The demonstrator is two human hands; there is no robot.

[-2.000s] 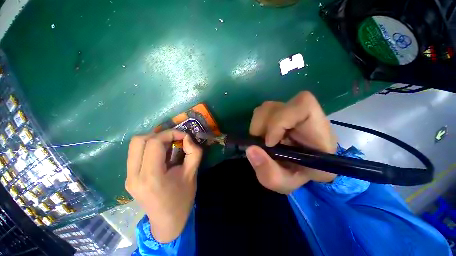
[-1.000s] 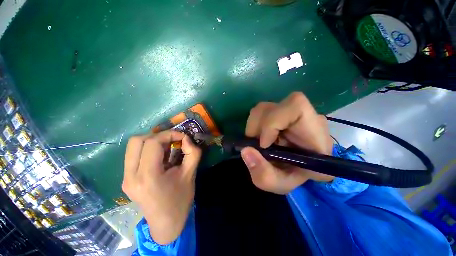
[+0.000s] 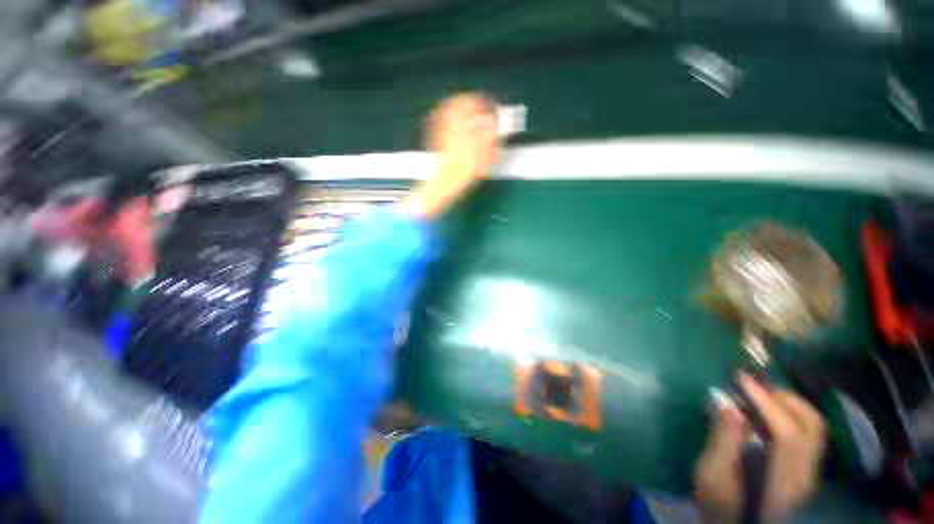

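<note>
The picture is blurred by motion. My left hand (image 3: pixel 466 138) reaches over the white rail onto the dark green conveyor. A small whitish piece (image 3: pixel 512 119) is at its fingertips; blur hides whether it is gripped. My right hand (image 3: pixel 763 450) holds the soldering iron (image 3: pixel 755 476) upright in the picture at lower right. The iron's tip end points up at the round brown tip-cleaning pot (image 3: pixel 778 281) with silvery contents. The orange fixture (image 3: pixel 558 394) with a dark centre lies on the green mat between my arms; no case is discernible in it.
Black trays (image 3: pixel 210 276) and a clear tray (image 3: pixel 307 251) lie left, partly behind my left sleeve. The white rail (image 3: pixel 717 159) runs across, with small pale items (image 3: pixel 709 70) on the conveyor beyond. A red object (image 3: pixel 886 281) stands at right. Pink-red shapes (image 3: pixel 128 230) show at far left.
The view has swung up to the conveyor. My left hand has left the fixture and stretched out to the conveyor. My right hand has moved the iron away from the fixture to the pot.
</note>
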